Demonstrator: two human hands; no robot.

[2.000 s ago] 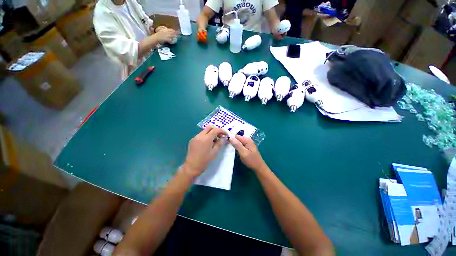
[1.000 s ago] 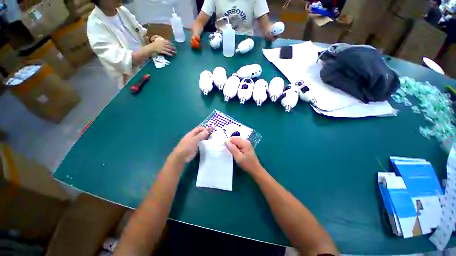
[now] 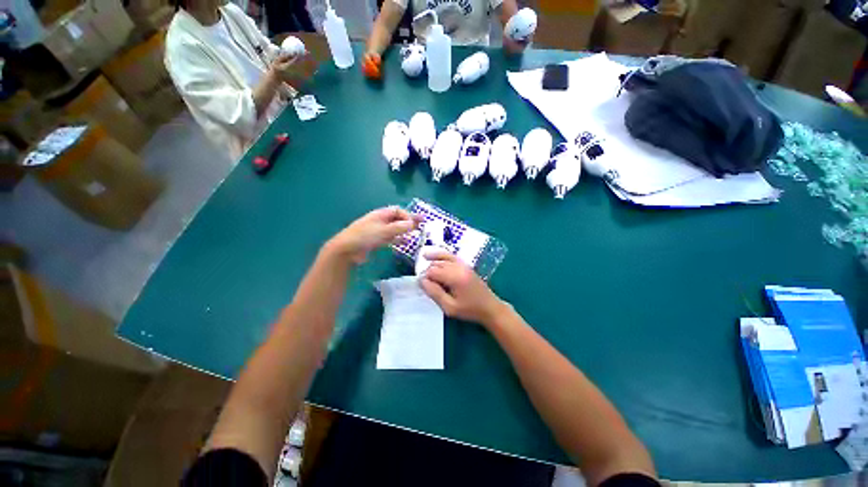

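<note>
A sheet with rows of purple dots (image 3: 463,240) lies on the green table, with shiny clear plastic at its edge. A white bulb-shaped unit (image 3: 431,249) lies over the sheet, and my right hand (image 3: 457,286) holds its lower part. My left hand (image 3: 376,234) is at the sheet's left side, thumb and forefinger pinched together near the unit's upper end; whether a sticker is between them is too small to tell. A plain white backing sheet (image 3: 411,328) lies on the table below my hands.
Several white bulb units (image 3: 474,157) stand in a row beyond the sheet. A red and black knife (image 3: 271,153) is at left. A dark cloth bundle (image 3: 702,119) lies on white paper. Blue and white boxes (image 3: 809,352) are at right. Two coworkers are across the table, near squeeze bottles (image 3: 438,59).
My left hand has moved up and away from the backing sheet. My right hand now holds the bulb unit more visibly over the dot sheet. The coworker at left now holds up a white unit.
</note>
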